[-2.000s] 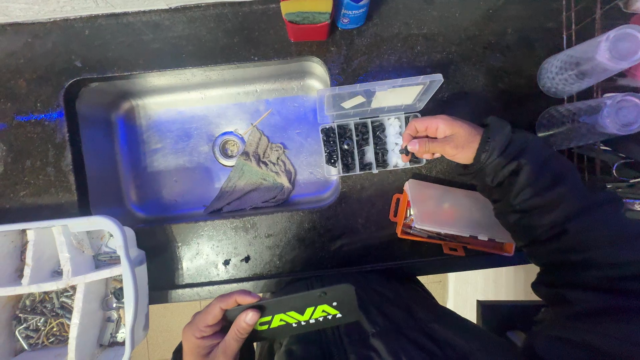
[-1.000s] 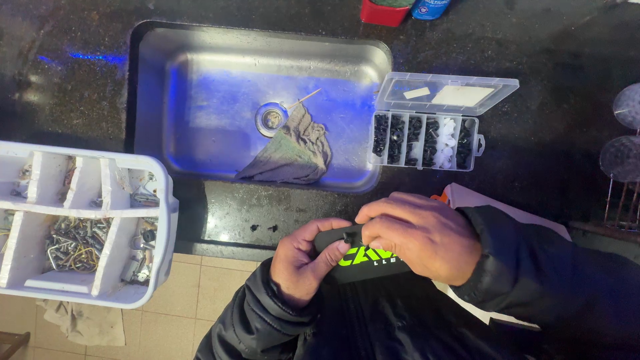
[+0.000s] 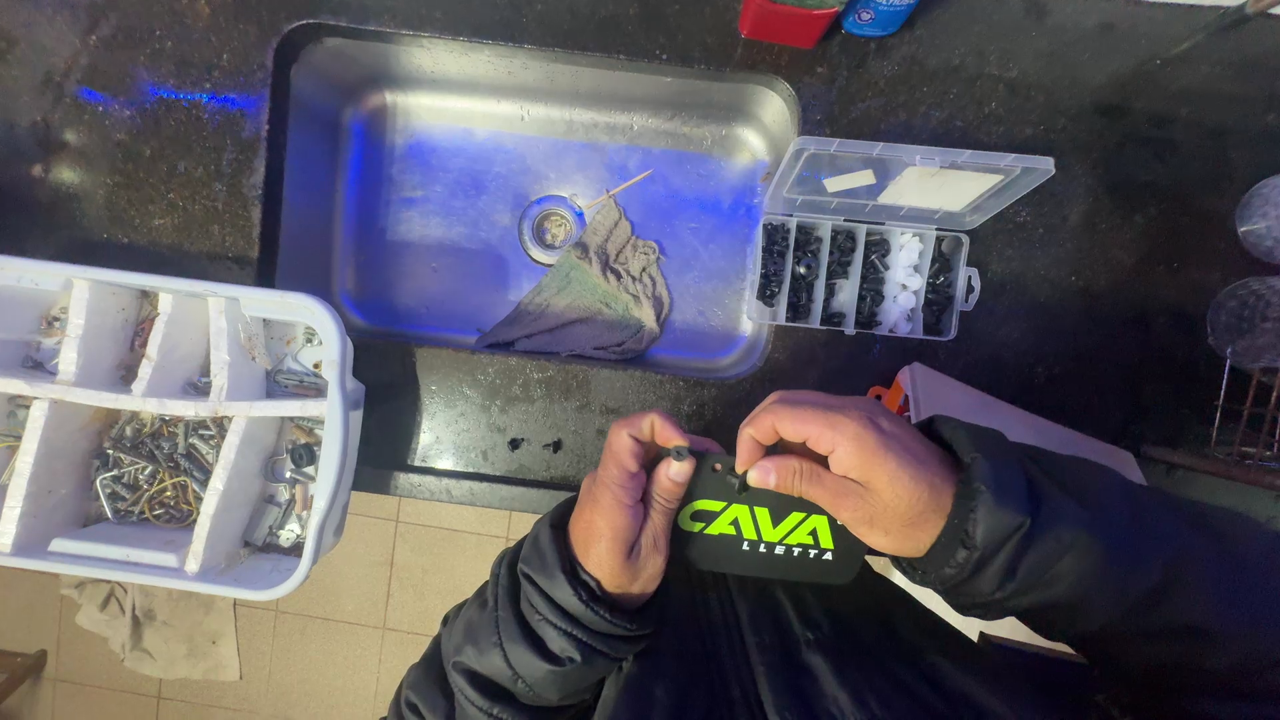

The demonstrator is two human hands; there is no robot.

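Observation:
A flat black panel (image 3: pixel 770 560) with green and white lettering is held at its upper edge, above my lap. My left hand (image 3: pixel 635 510) pinches its upper left corner, where a small black fastener (image 3: pixel 681 453) shows at the thumb tip. My right hand (image 3: pixel 850 470) holds another small black fastener (image 3: pixel 741 484) between thumb and fingers, at the panel's top edge beside a small hole. Beyond my right hand, a clear plastic organizer box (image 3: pixel 860 326) lies with its lid raised, its compartments holding black fasteners and some white ones.
The stainless steel sink (image 3: pixel 420 250) holds a crumpled cloth (image 3: pixel 600 290) and a thin wooden stick (image 3: pixel 622 187). Two small black pieces (image 3: pixel 516 444) lie at the counter's front. A white divided bin (image 3: pixel 345 440) of hardware stands left. An orange-edged case (image 3: pixel 890 396) is partly behind my right hand.
My right hand has come from the organizer box to the panel's top edge. The panel, earlier held by my left hand alone, is now between both hands. The view has shifted.

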